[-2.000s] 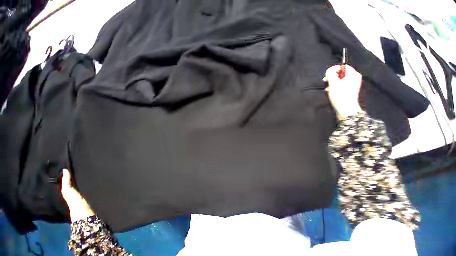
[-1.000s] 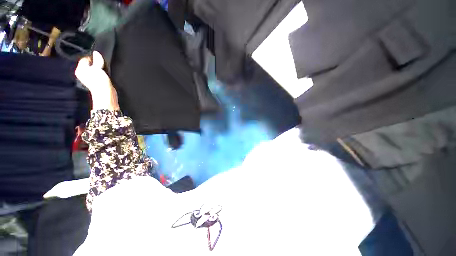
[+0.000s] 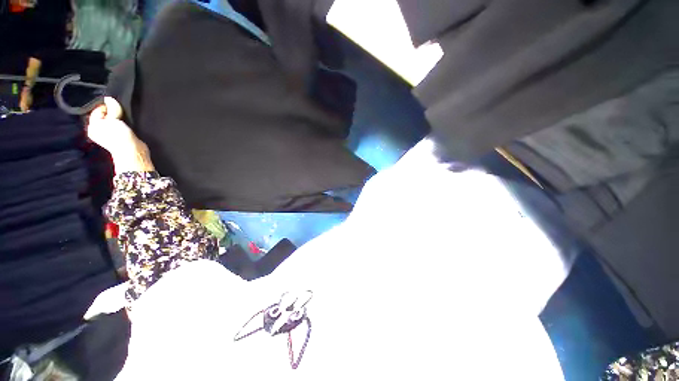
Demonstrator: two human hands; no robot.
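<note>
My left hand (image 3: 115, 134) is raised at the left, closed around the neck of a dark hanger (image 3: 67, 93) whose curved hook shows just beyond my fingers. A large black garment (image 3: 231, 119) hangs beside the hand and spreads to the right; its lower edge is above the blue floor. The hanger's body is hidden. My right hand is out of the picture; only its patterned sleeve (image 3: 648, 365) shows at the bottom right corner.
Folded or hanging dark garments (image 3: 45, 216) fill the left side. A rail with a wooden clip or peg (image 3: 30, 83) is at upper left. Black garments (image 3: 566, 67) lie over a white surface (image 3: 376, 33) at right. Blue floor (image 3: 275, 227) shows between.
The view has turned from the table to the left. Over the last second my left hand has moved slightly down and left, and the black garment has swung wider to the right.
</note>
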